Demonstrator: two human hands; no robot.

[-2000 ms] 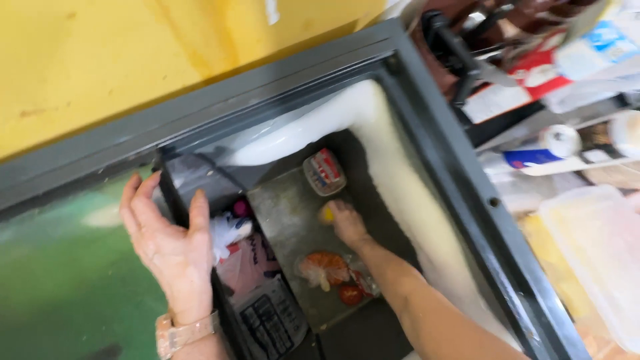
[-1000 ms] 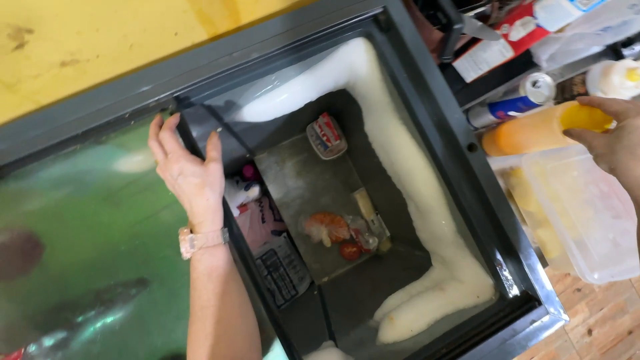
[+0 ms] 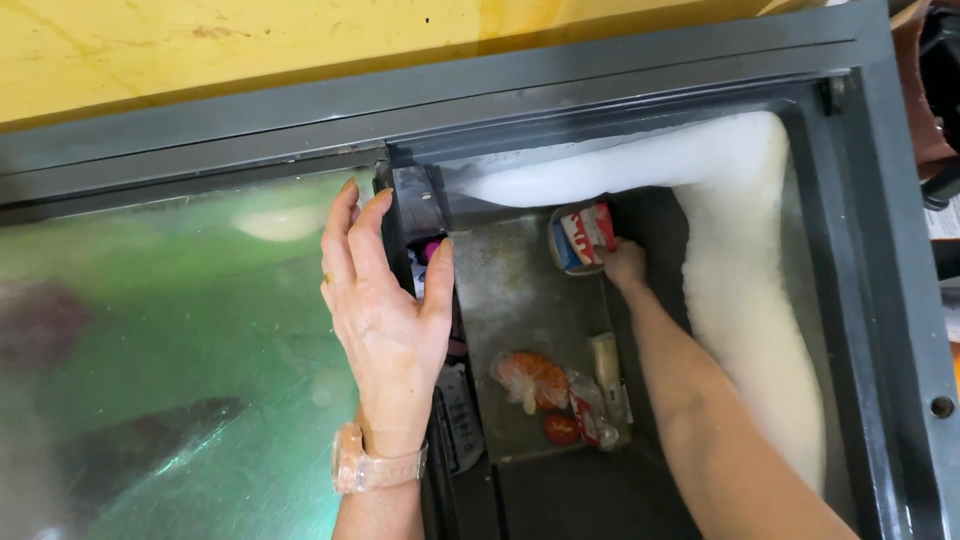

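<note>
My left hand (image 3: 390,300), with a watch at the wrist, rests on the edge of the chest freezer's sliding glass lid (image 3: 187,337), fingers apart. Down inside the freezer, my right hand (image 3: 624,264) grips a red and white packet (image 3: 589,232) at a clear plastic tub (image 3: 560,244), which also has something blue in it. Below on the metal floor (image 3: 517,285) lie a clear bag of orange food (image 3: 534,379), a halved tomato (image 3: 561,430), a red and clear wrapper (image 3: 592,412) and a pale stick-shaped item (image 3: 606,360).
Thick frost (image 3: 735,225) lines the back and right inner walls. The grey freezer frame (image 3: 900,300) surrounds the opening. Packages (image 3: 457,420) lie in a lower section beside the lid edge. A yellow surface (image 3: 225,52) runs behind the freezer.
My right hand has moved from the orange container outside, at the right, into the freezer and onto the packet at the tub. My left hand stays at the lid edge. The view has shifted.
</note>
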